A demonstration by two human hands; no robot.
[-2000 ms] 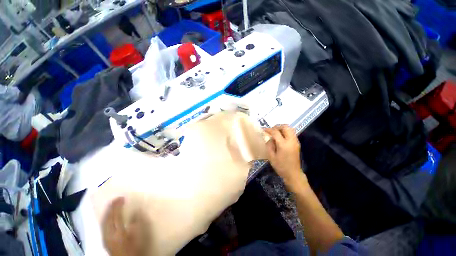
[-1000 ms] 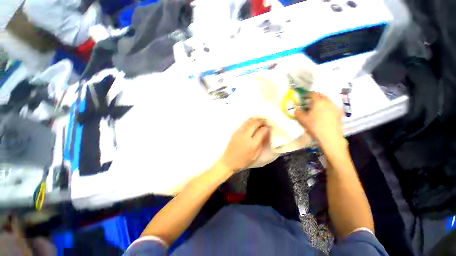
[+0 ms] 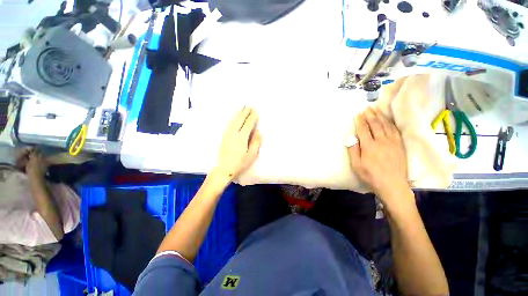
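A beige garment panel (image 3: 307, 156) lies spread on the white table, washed out by glare at its left. My left hand (image 3: 242, 144) rests flat on its left part, holding nothing. My right hand (image 3: 379, 147) rests flat on its right part, fingers slightly apart, a ring on one finger. The sewing machine (image 3: 370, 55) with a blue stripe stands behind the panel, its presser area left of the cloth's raised right part. Scissors with yellow and green handles (image 3: 457, 133) lie at the right on the cloth and table. Dark thread snips (image 3: 502, 149) lie beside them.
Black fabric strips (image 3: 159, 89) lie at the table's left. A neighbouring table holds a grey machine part (image 3: 66, 68) and other scissors (image 3: 77, 139). A blue crate (image 3: 169, 202) with dark cloth stands below left. Another person's arm (image 3: 46, 193) is at the far left.
My right hand has let go of the scissors, which now lie at the right. Both hands have moved apart and lie flat on the panel. The view has shifted left and down.
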